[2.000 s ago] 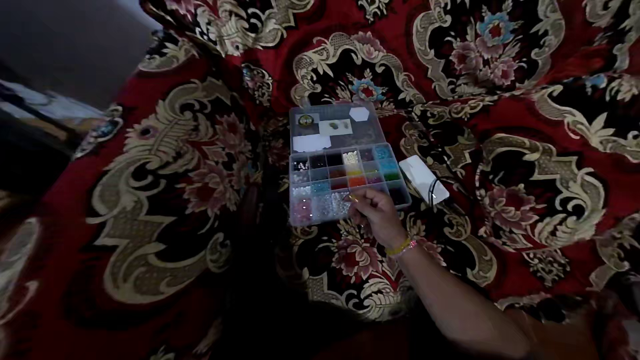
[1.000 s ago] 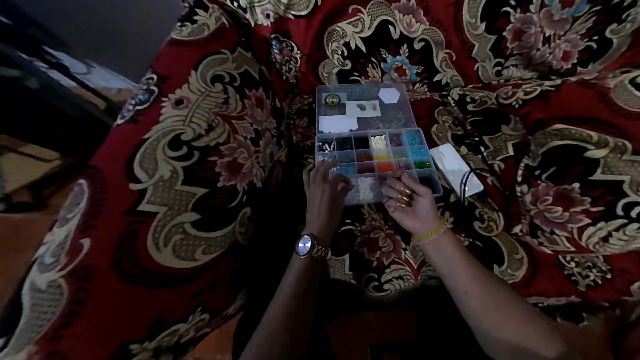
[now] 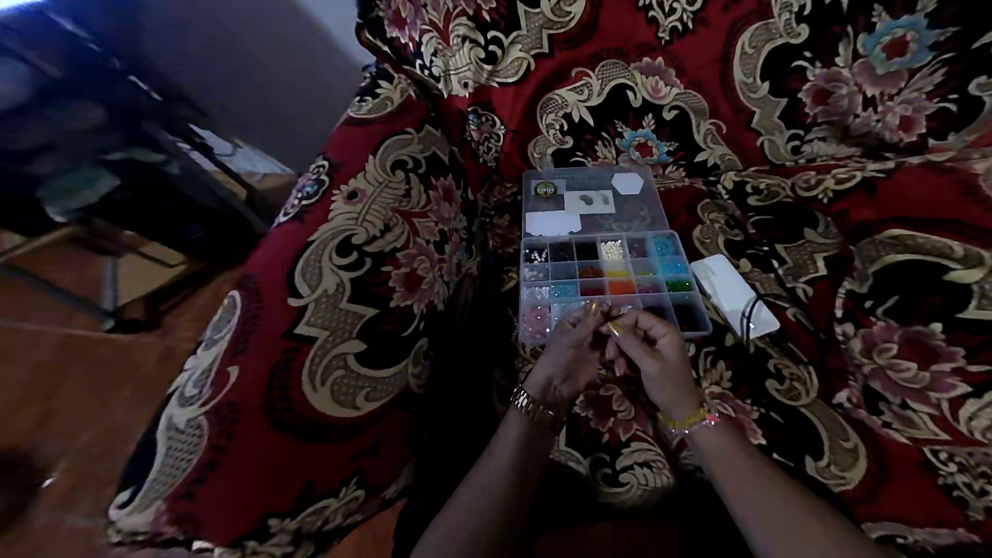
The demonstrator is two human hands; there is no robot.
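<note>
A clear plastic bead organizer box [image 3: 590,280] lies with its lid [image 3: 639,217] folded back on the patterned cloth. Its compartments hold beads in white, orange, green, blue and pink. Over the near edge of the box, my left hand [image 3: 570,353] and my right hand [image 3: 651,356] meet at the fingertips, thumbs and index fingers pinched. Whatever lies between the fingers is too small and dark to make out. A metal-banded watch [image 3: 536,404] circles my left wrist, and a yellow and pink bracelet [image 3: 688,421] my right one.
A white rectangular object [image 3: 735,296] with a dark cord [image 3: 750,314] lies right of the box. Red, black and cream floral cloth [image 3: 349,310] covers the seat around it. At far left, a metal-legged piece of furniture [image 3: 77,287] stands on the tiled floor.
Two seconds ago only my right hand showed, over the box's near compartments. My left hand has since come in, and both hands have drawn together at the near edge.
</note>
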